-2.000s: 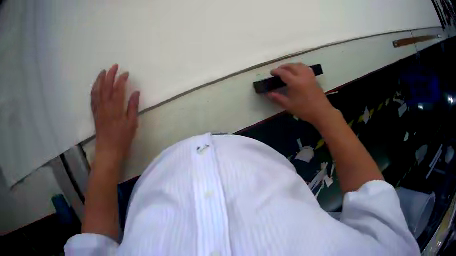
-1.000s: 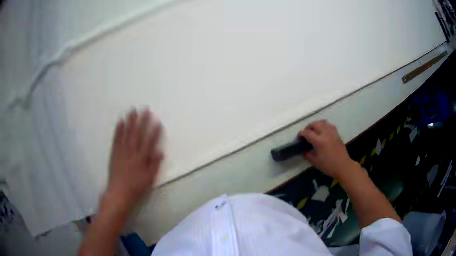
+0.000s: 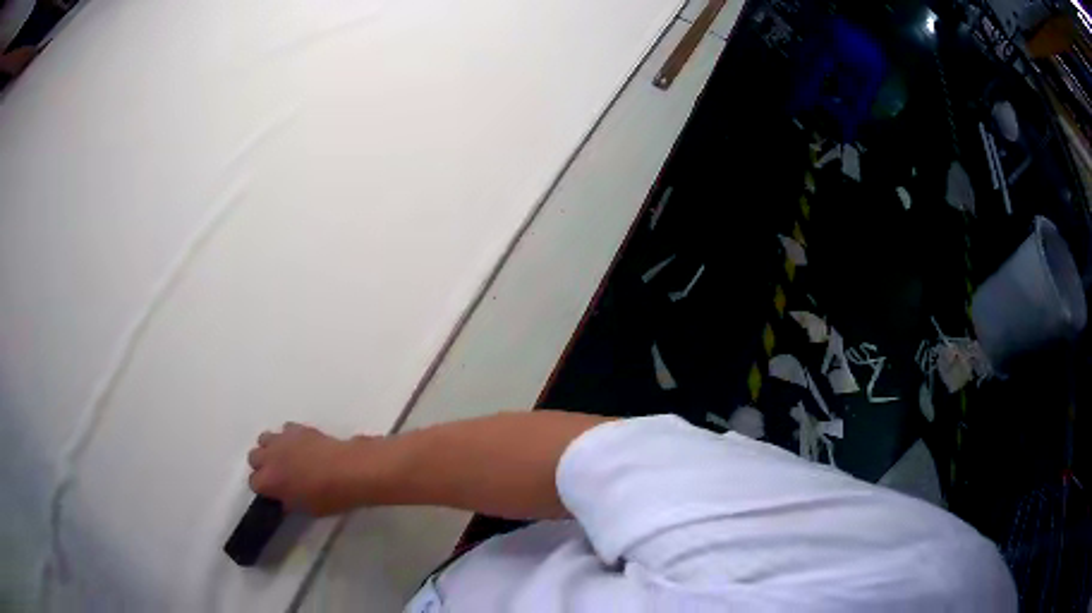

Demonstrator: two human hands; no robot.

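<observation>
The off-white fabric ply (image 3: 323,240) lies over the table with long soft ridges on its left part. Its straight edge runs from bottom centre up to the top. My right hand (image 3: 299,469) is shut on the black cloth weight (image 3: 255,532), which rests on the fabric close to that edge; the fingers cover its far end. My left hand is not in view.
A bare pale strip of table (image 3: 539,287) with a red rim runs beside the fabric. The wooden ruler (image 3: 689,46) lies on it at the top. The dark floor has scraps, yellow-black tape, a blue stool (image 3: 838,78) and a pale bin (image 3: 1032,299). Part of a hand shows at top left.
The view has turned. My right hand has carried the weight from the bare table strip onto the fabric. My left hand has left the picture. The fabric's ridges lie differently.
</observation>
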